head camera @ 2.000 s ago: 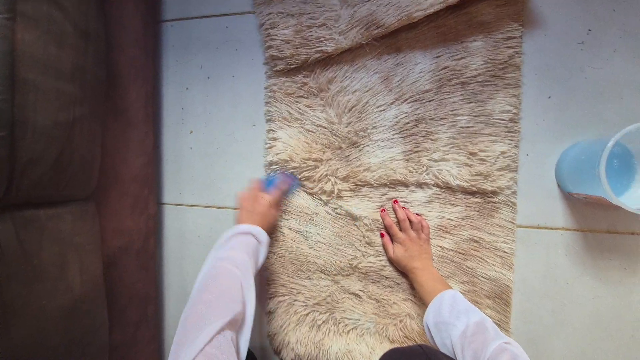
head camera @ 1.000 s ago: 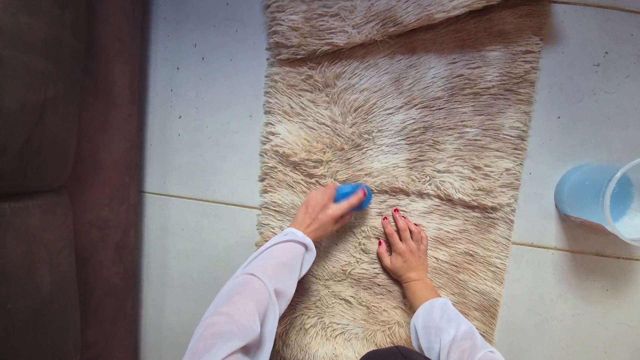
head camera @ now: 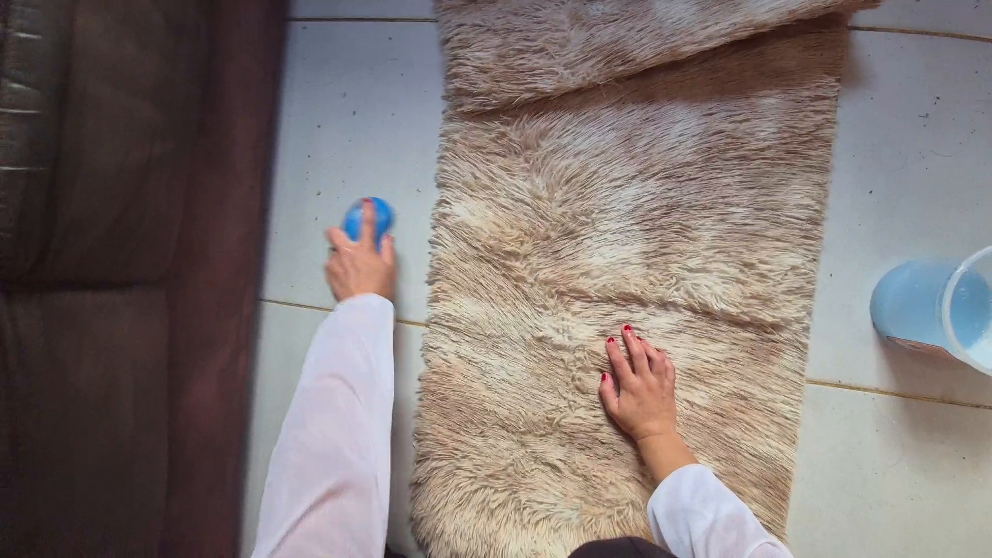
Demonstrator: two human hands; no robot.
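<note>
My left hand grips a rounded blue object, perhaps a brush, whose underside is hidden. It is over the pale tiles, left of the rug's edge; whether it touches the floor I cannot tell. Flat on the beige shaggy rug rests my right hand, fingers slightly spread, with nothing in it. The rug has a raised fold across its upper part and a smaller crease above my right hand.
At the right edge, a clear container of light blue liquid stands on the tiled floor. A dark brown sofa runs along the left side. Small dark specks dot the tiles.
My left hand has moved from on the rug, near my right hand, leftward past the rug's edge with the blue object. My right hand remains on the rug.
</note>
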